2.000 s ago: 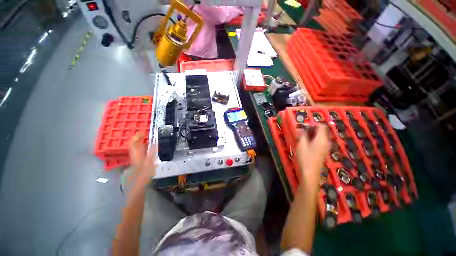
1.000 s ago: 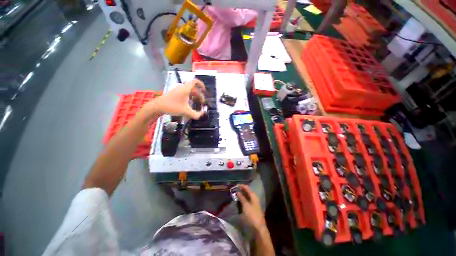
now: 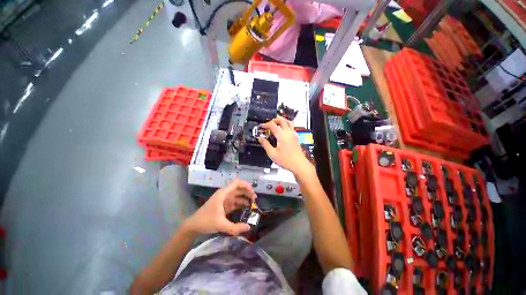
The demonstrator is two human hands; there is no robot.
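Observation:
My left hand point(image 3: 222, 210) holds a small dark unit with a silvery face point(image 3: 251, 216) in its fingertips, in front of the station's near edge. My right hand point(image 3: 282, 144) reaches over the white station plate point(image 3: 202, 167). Its thumb and fingers are around a small round unit with a whitish face point(image 3: 260, 132) on top of the black fixture point(image 3: 255, 154). The fingers partly hide this unit. A handheld tester point(image 3: 305, 138) lies right of the fixture, partly hidden by my right hand and forearm.
A filled red tray point(image 3: 374, 201) lies at the right, with stacked red trays point(image 3: 424, 109) behind it. Other red trays point(image 3: 173, 118) are at the left. A yellow press head point(image 3: 254, 37) hangs above the station's back. A red-edged white box point(image 3: 334, 98) and a person in pink point(image 3: 285, 43) are beyond.
My left hand has drawn back from the fixture to the station's front, now with a unit. My right hand has moved from the front onto the unit at the fixture. The view has shifted.

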